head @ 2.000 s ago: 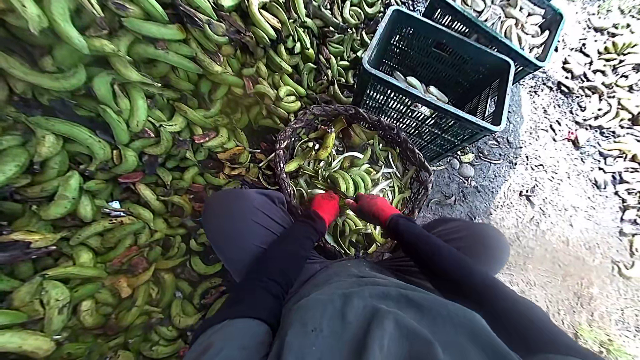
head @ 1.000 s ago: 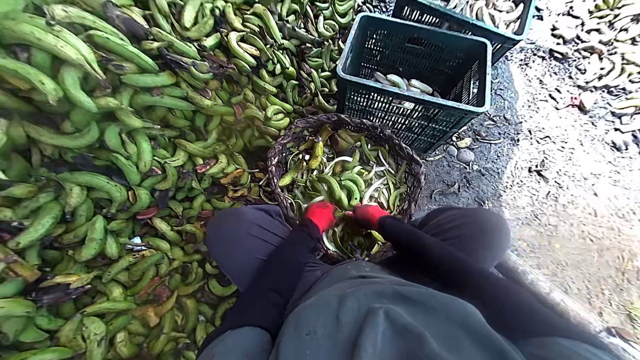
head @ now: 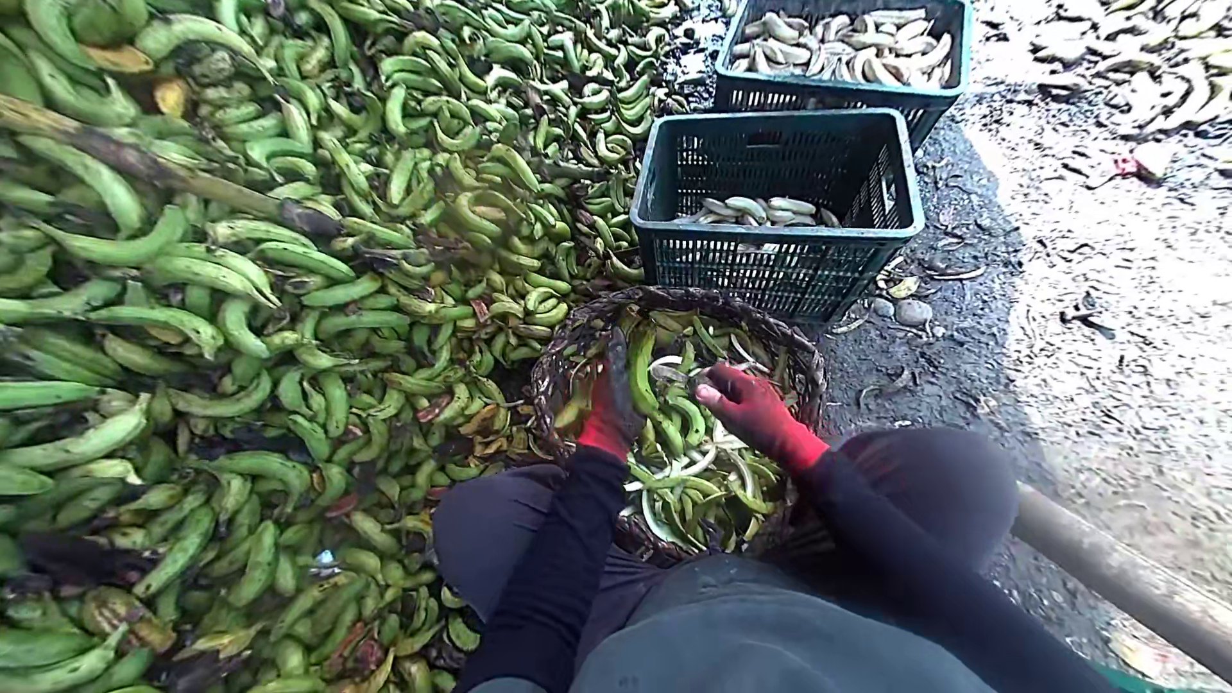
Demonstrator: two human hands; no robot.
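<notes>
A round wicker basket [head: 558, 371] between my knees holds green plantains [head: 647, 380], green peels [head: 683, 500] and pale strips of peel. My left hand [head: 613, 399], in a black glove with a red cuff, is upright inside the basket's left side, its fingers against or close beside a long green plantain; whether it grips the fruit is unclear. My right hand [head: 756, 409], in a matching glove with a bare thumb tip, hovers over the basket's right part, fingers curled. Whether it holds anything small is hidden.
A large heap of green plantains [head: 260, 462] fills the left, with a wooden pole [head: 164, 168] across it. Beyond the basket stand a dark green plastic crate [head: 780, 231] with a few peeled plantains and a fuller crate [head: 842, 89]. Another pole [head: 1116, 568] lies at right.
My hands were close together at the near side of the basket; now they are apart and further forward in it. The view has tilted forward, showing more of the far crate.
</notes>
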